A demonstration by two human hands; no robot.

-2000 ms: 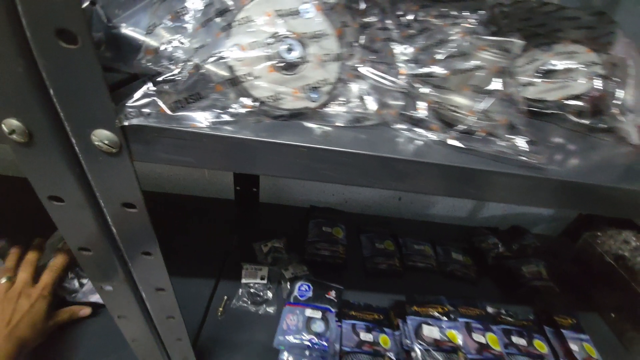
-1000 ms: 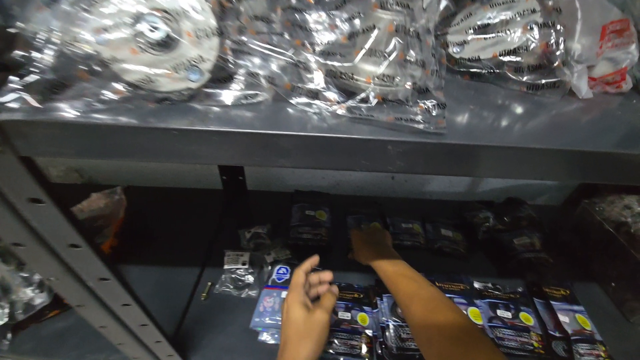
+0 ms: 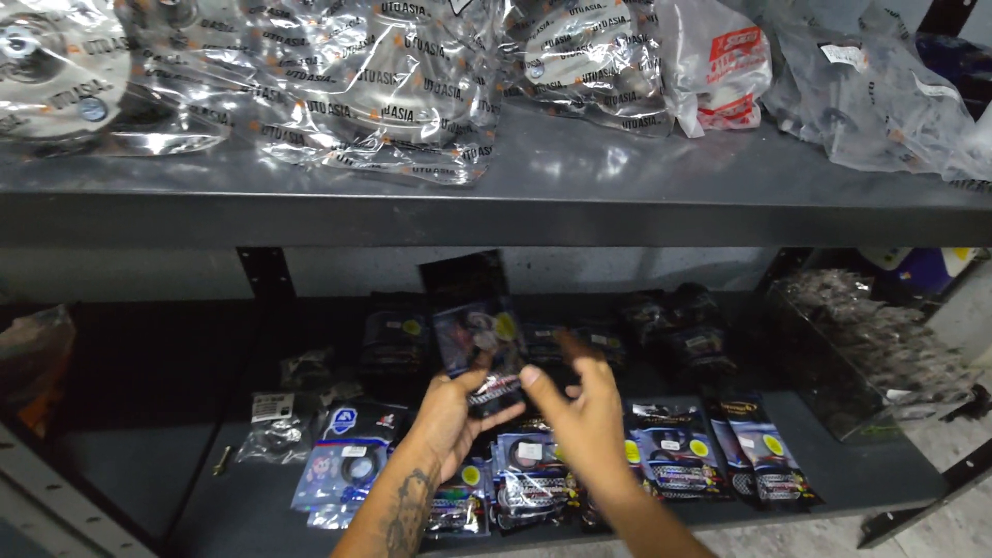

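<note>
A dark plastic packet (image 3: 480,337) with a yellow round sticker is held up over the lower shelf. My left hand (image 3: 457,415) grips its lower end between thumb and fingers. Close by on the right, my right hand (image 3: 585,411) has its fingers apart, its thumb tip near the packet's lower edge; whether they touch cannot be told. Below the hands lie rows of glossy packets (image 3: 535,480) with white labels and yellow dots. A blue packet (image 3: 349,465) lies left of my left forearm. Behind, more dark packets (image 3: 395,333) stand in the shadow.
The upper metal shelf's front edge (image 3: 496,221) runs above my hands, with metal parts in printed plastic bags (image 3: 387,85) on it. A clear bin (image 3: 860,372) of bagged items stands at right. A small brass-coloured piece (image 3: 222,461) and a clear bag (image 3: 275,438) lie at left.
One second ago my right hand reached into the back row and my left hand was raised without a packet. Now a dark packet is in my left hand and my right hand has drawn back towards it.
</note>
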